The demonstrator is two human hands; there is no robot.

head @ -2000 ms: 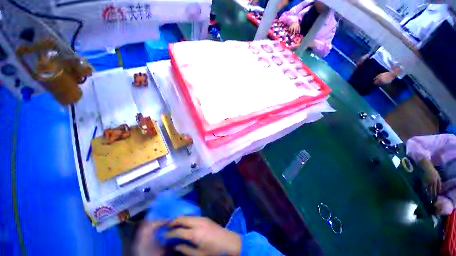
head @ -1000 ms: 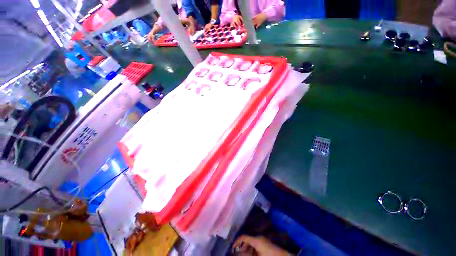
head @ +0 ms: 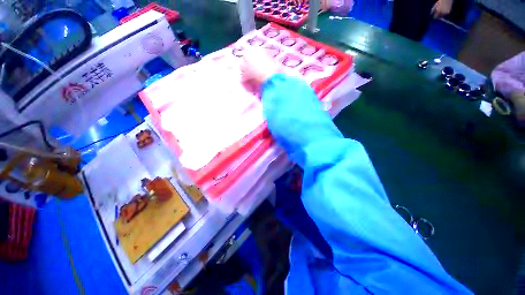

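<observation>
My right hand (head: 257,70), at the end of a blue sleeve, reaches over the red parts tray (head: 230,155). It is blurred and washed out, so its fingers and anything in them cannot be made out. It is beside rows of ring parts (head: 291,60) under or on the thin white-pink liner sheet (head: 201,115). The tray lies on a stack of trays and sheets. My left hand is not in view. Two joined-looking silver rings (head: 424,228) lie on the green mat, partly by my sleeve.
Left of the tray are the gold base plate (head: 151,223) with orange-brown fixture blocks (head: 159,188), a spare block (head: 144,137), and the gold machine head (head: 54,173). Dark round parts (head: 460,82) and another worker's pink sleeve (head: 511,75) are at right.
My right hand has risen from the bottom edge onto the tray, and its sleeve now crosses the mat and hides the clear strip. The view has turned, showing the fixture plate more fully.
</observation>
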